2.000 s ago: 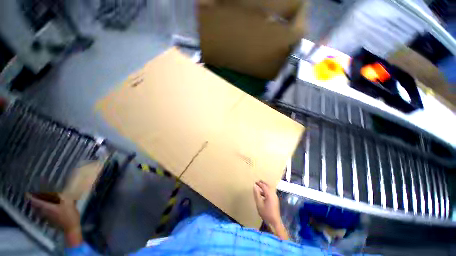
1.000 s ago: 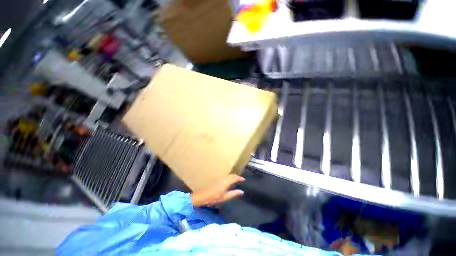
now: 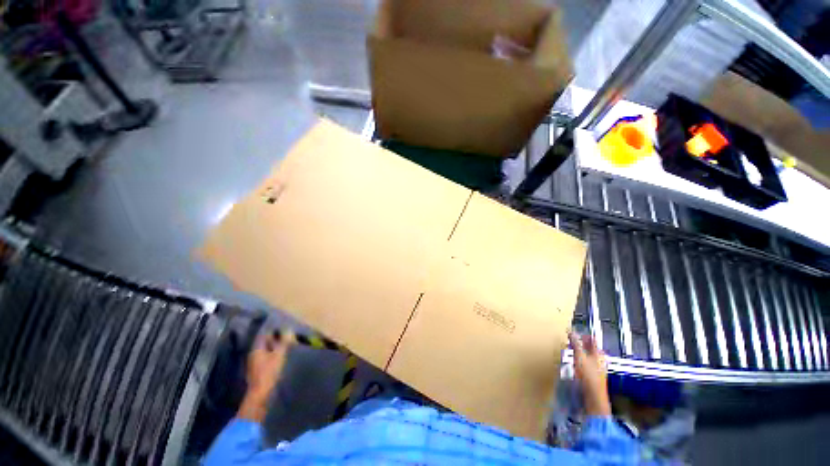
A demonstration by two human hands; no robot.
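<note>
A flat brown carton blank [image 3: 364,246] with slots and printed marks lies slanted in front of me, its right part beside the rollers. My left hand [image 3: 266,364] is blurred, near the blank's lower left edge, fingers apart and apparently empty, with a gap to the cardboard. My right hand [image 3: 590,359] is at the blank's right edge with bent fingers; whether it grips the edge is unclear.
An open brown carton [image 3: 455,91] stands behind on a dark green mat [image 3: 441,166]. Roller conveyors run at right [image 3: 701,300] and left [image 3: 100,337]. A white shelf [image 3: 592,164] holds a black bin [image 3: 719,150] and a yellow round item [image 3: 625,143].
One second ago a hand was at the near edge of a thick-looking brown carton piece. Now a wide flat blank shows, with both hands apart near its sides. The view has turned.
</note>
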